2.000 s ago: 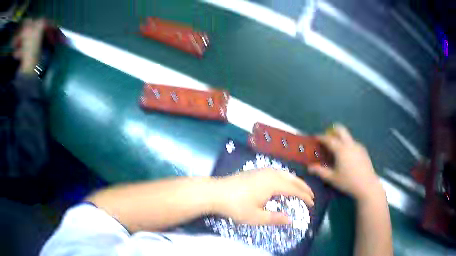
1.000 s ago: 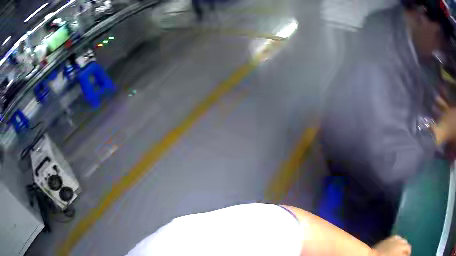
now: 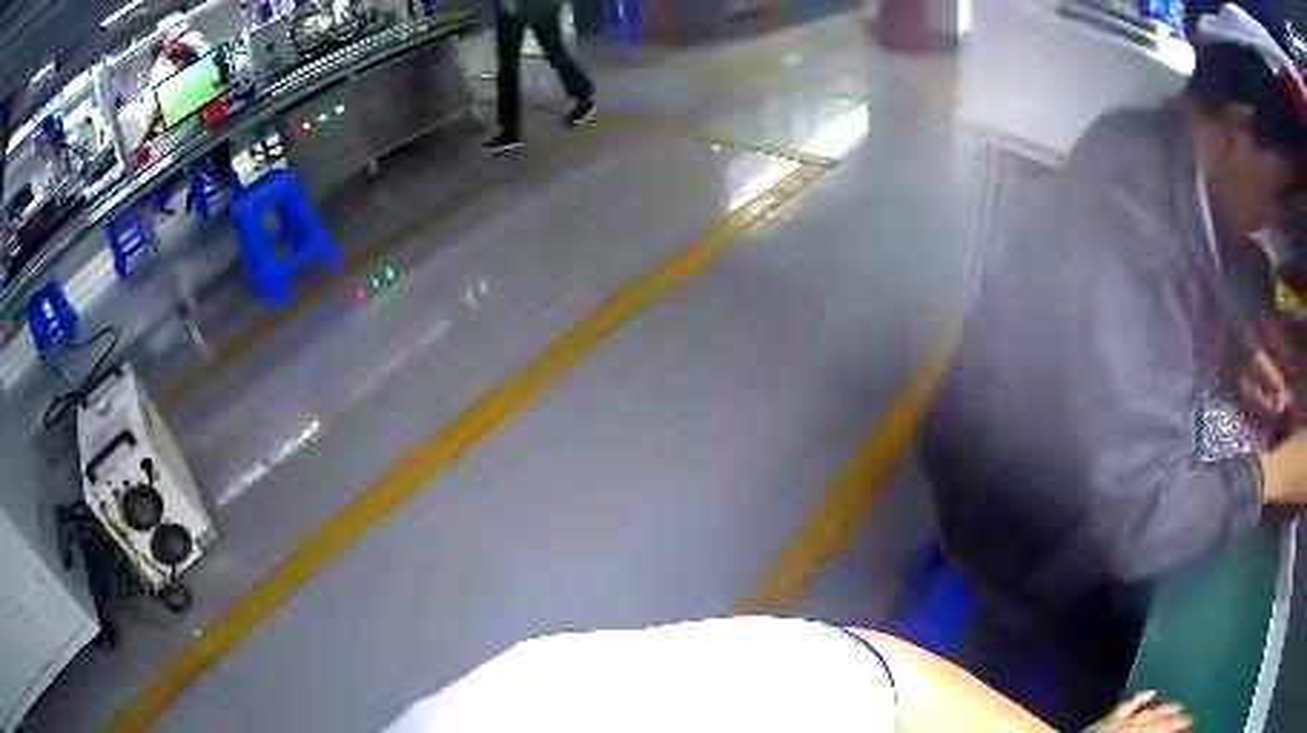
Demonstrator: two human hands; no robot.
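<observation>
The green bench (image 3: 1215, 630) shows only as a narrow strip at the lower right. My left hand (image 3: 1144, 715) is at the bottom edge over it, cut off by the frame, with some fingertips showing; whether it holds anything cannot be seen. My bare arm and white sleeve (image 3: 674, 680) cross the bottom. My right hand is out of the picture. No fixture plate or tray of mine is in view.
A seated person in a grey jacket (image 3: 1089, 344) works at the bench on the right, beside a heap of silvery pieces (image 3: 1223, 428). A white machine (image 3: 144, 480) stands left on the grey floor. Blue stools (image 3: 283, 236) and another line are behind; a person walks at the top.
The view has swung left from the plates and black tray to the floor and the seated person. My right hand has left the picture. The view is now sharper, and a walking person's legs show.
</observation>
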